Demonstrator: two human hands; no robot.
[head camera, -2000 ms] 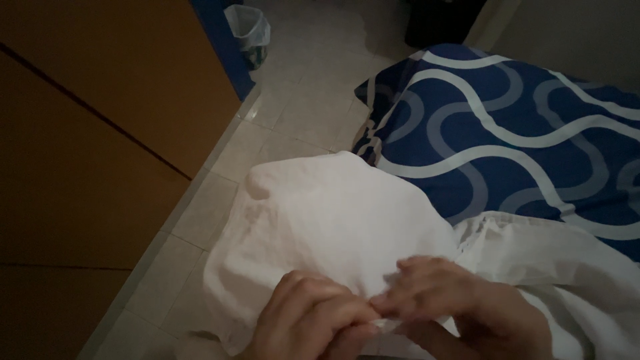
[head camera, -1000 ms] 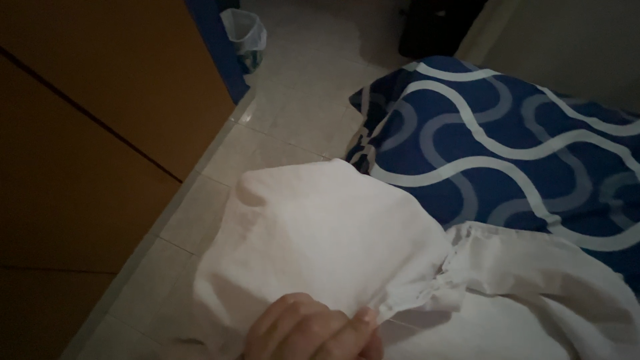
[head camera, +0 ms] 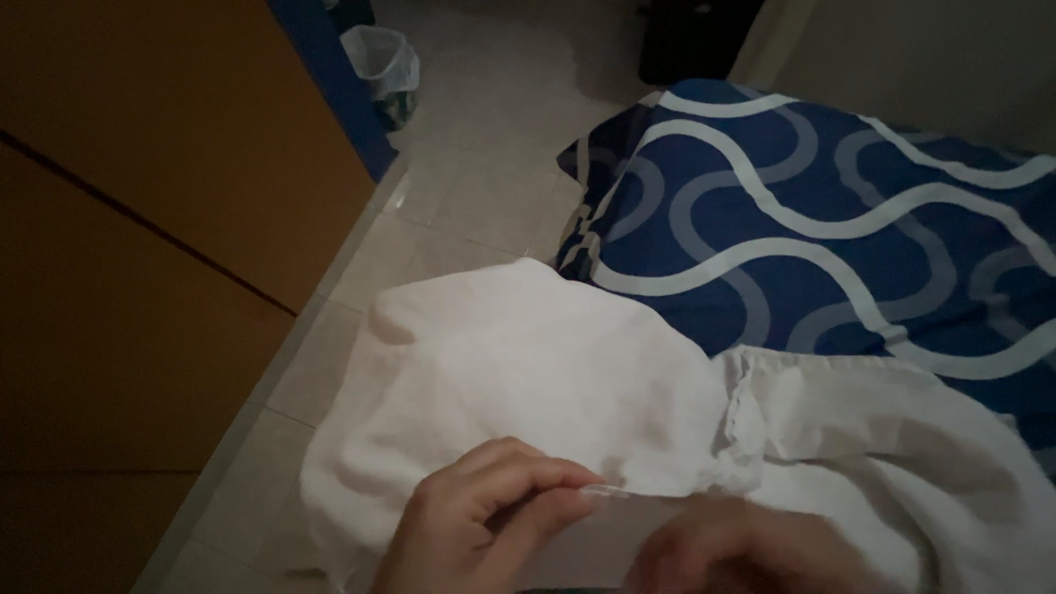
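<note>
White fabric (head camera: 528, 363) lies bunched and draped across the lower middle, and its gathered part (head camera: 874, 404) spreads to the right over the edge of the bedding. My left hand (head camera: 495, 511) pinches the fabric's thin edge between thumb and forefinger. My right hand (head camera: 742, 544) is at the bottom, to the right of the left one, close to the same edge. It is blurred and dark, so whether its fingers hold cloth cannot be told.
A bed with blue bedding (head camera: 742, 198) in a wavy white and grey pattern stands at the right. An orange-brown wooden panel (head camera: 148, 247) fills the left side. Beyond it, a lined waste bin (head camera: 384, 66) stands on the tiled floor (head camera: 487, 124). Something dark (head camera: 697, 37) is at the top.
My right hand, out of view one second ago, is back beside the left. The left hand's thumb and forefinger now show clearly on the fabric's edge.
</note>
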